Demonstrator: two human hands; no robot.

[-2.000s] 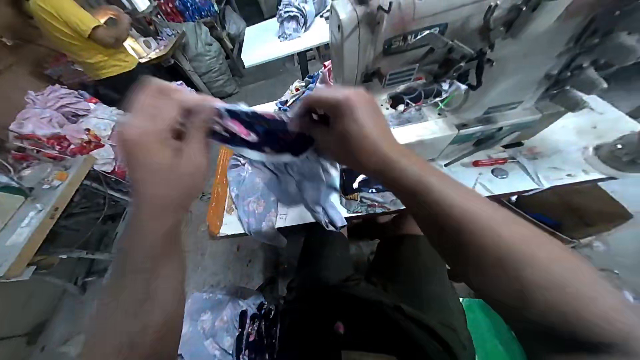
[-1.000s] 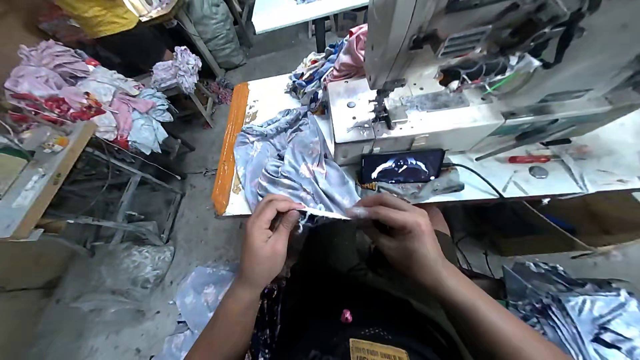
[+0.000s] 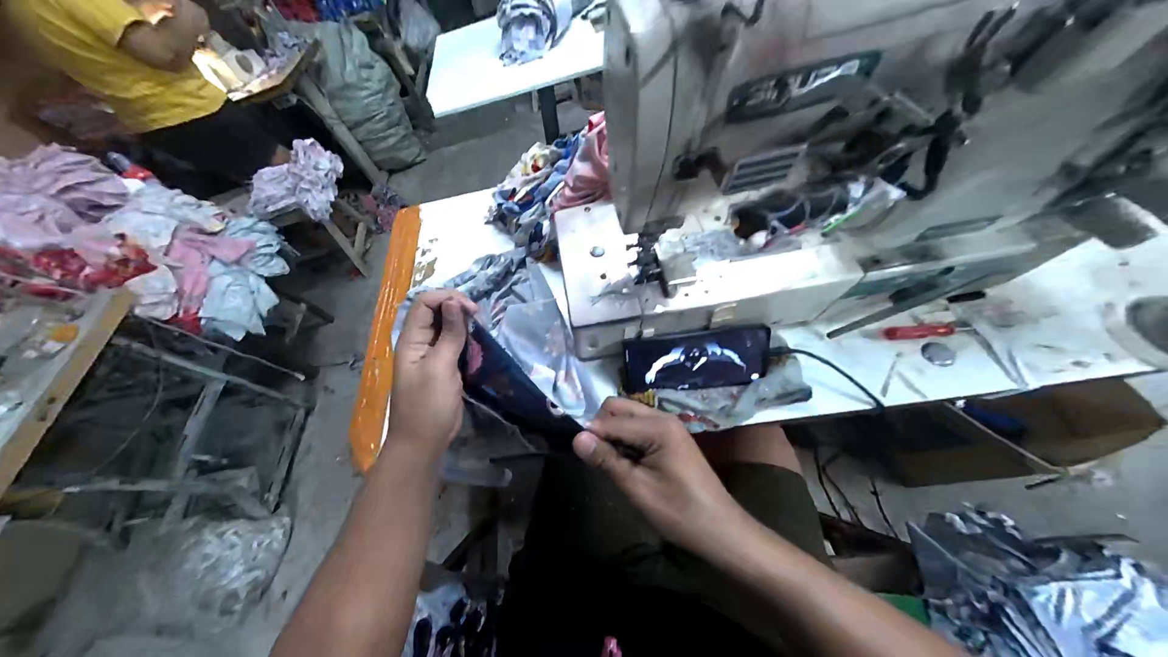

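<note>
A folded strip of dark navy floral fabric [image 3: 516, 383] is stretched between my two hands, in front of the table edge. My left hand [image 3: 433, 365] pinches its upper left end, and my right hand [image 3: 648, 447] grips its lower right end. Behind the strip, light blue-grey floral fabric [image 3: 538, 342] lies on the white table. An industrial sewing machine [image 3: 712, 283] stands beyond my right hand, its needle area bare of cloth. A phone [image 3: 698, 359] with a lit screen leans against the machine's near side, on a piece of fabric, with a cable plugged in.
A red-handled screwdriver [image 3: 920, 332] lies on the table at the right. Orange edging [image 3: 388, 338] runs along the table's left end. Piled garments [image 3: 182, 246] are at the left, and a person in a yellow shirt [image 3: 119, 55] works beyond. Folded fabric [image 3: 1049, 584] sits at lower right.
The dark strip, held high two seconds ago, is now lower and slants down to the right. One second ago my hands held a thin, pale edge near the table's front; now the dark side shows.
</note>
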